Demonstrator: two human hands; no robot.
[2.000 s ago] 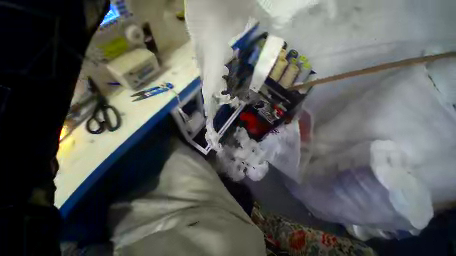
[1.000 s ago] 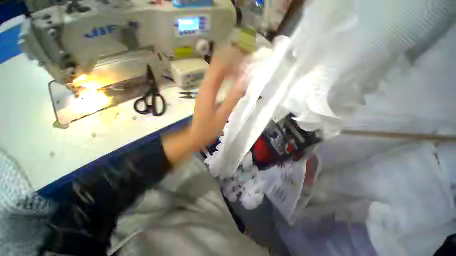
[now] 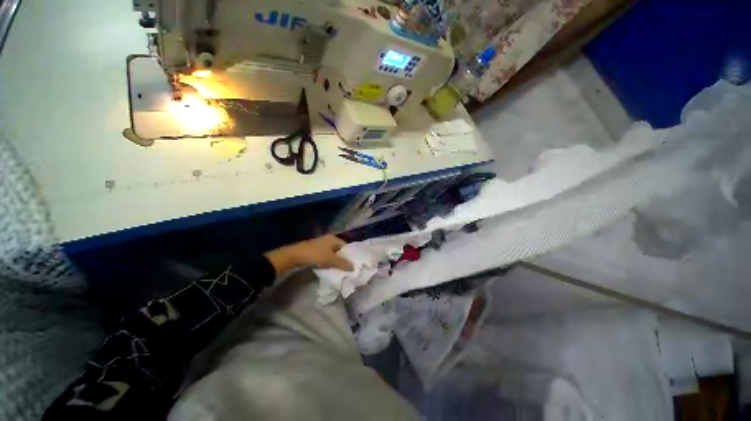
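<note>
My left hand (image 3: 317, 253), in a dark patterned sleeve, is closed on the end of a white ruffle trim (image 3: 527, 218) just above my pale-covered lap. The finely ribbed trim, with a wavy edge, stretches from the hand toward the upper right and spreads wider there. Part of the hand's grip is hidden by folds of the trim. My right hand is not in view. A bumpy light-grey openwork fabric (image 3: 29, 222) hangs at the left edge.
The sewing machine (image 3: 239, 33) stands at the upper left, its needle area glaring. Black scissors (image 3: 296, 152), blue snips (image 3: 362, 158) and a cream box (image 3: 366, 122) lie on the blue-edged table (image 3: 82, 164). A cluttered tray lies partly under the trim.
The view has swung toward the machine. My left hand, first seen blurred beside the raised trim over the table's edge, is now lower, near the lap, holding the trim's end. The trim lies more stretched out.
</note>
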